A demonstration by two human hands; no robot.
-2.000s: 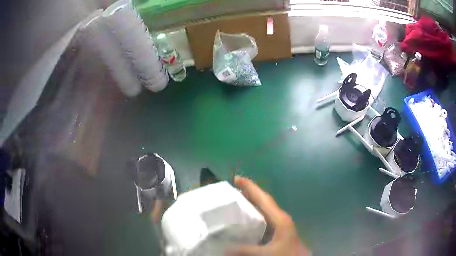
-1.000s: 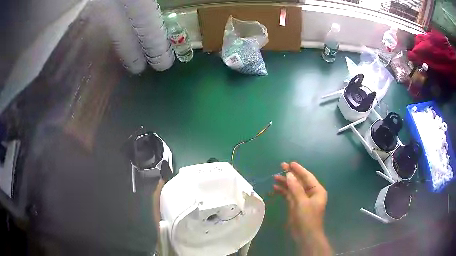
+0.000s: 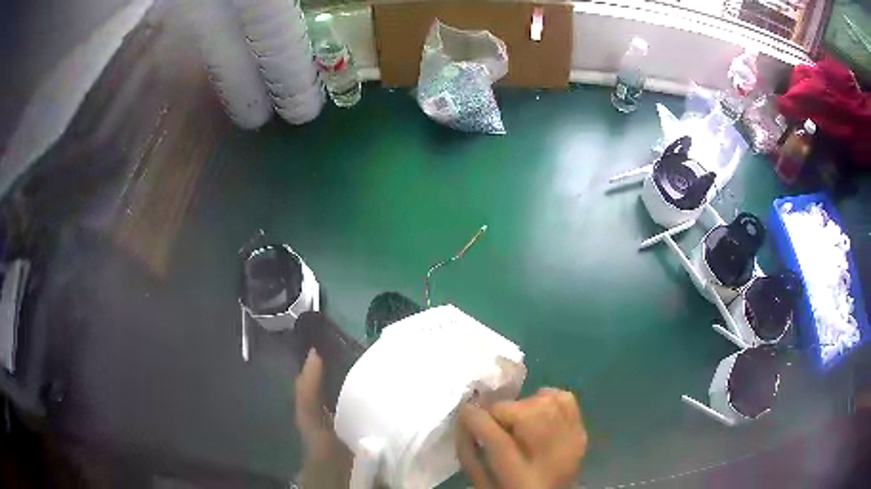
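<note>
A white camera body is tilted near the front of the bench, with black parts at its far left side. A thin lead wire with a small light end sticks out beyond it. My left hand holds the body from its left side, partly hidden and blurred. My right hand has its fingers bent at the body's open underside. The fingertips are partly hidden, so what they pinch cannot be told.
One camera stands at left. Several cameras with white antennas stand at right beside a blue parts tray. A bag of small parts, bottles and nested white shells line the back.
My right hand has moved from beside the camera body to its underside. The body has turned, so its round underside shows less. The lead wire's end has shifted left.
</note>
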